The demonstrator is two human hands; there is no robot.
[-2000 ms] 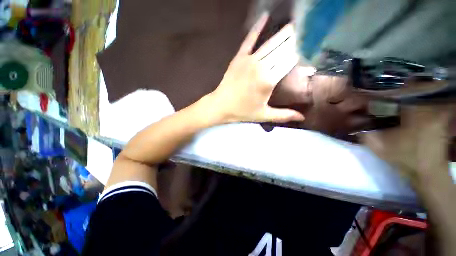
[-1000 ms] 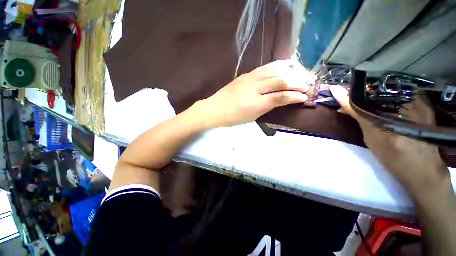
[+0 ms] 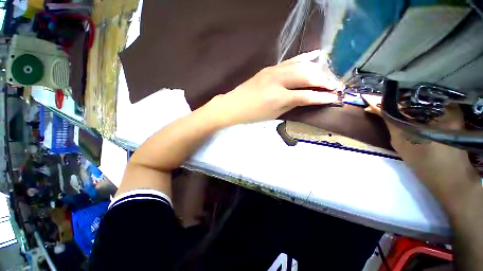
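Note:
The dark brown garment panel (image 3: pixel 206 45) lies flat on the white table, under the head of the sewing machine (image 3: pixel 418 45). My left hand (image 3: pixel 286 87) rests on the panel, its fingertips together at the bright needle area. My right hand (image 3: pixel 423 143) is right of the needle, partly behind the dark curved guard (image 3: pixel 392 108). Its fingertips are at a small blue-and-metal tool, apparently thread snips (image 3: pixel 354 99), close to my left fingertips. The tan machine bed strip (image 3: pixel 328 136) shows below the cloth.
Pale thread tails (image 3: pixel 294 29) hang left of the machine head. The white table's worn edge (image 3: pixel 254 186) runs near my body. A taped brown strip (image 3: pixel 102 69) and a beige device with a green centre (image 3: pixel 39 69) are at left. Blue baskets (image 3: pixel 58 132) and a red container (image 3: pixel 418 249) stand below.
My left hand has come down from a spread, raised pose to closed fingers at the needle. The cloth has shifted up, uncovering the tan bed strip. The snips now show between the hands.

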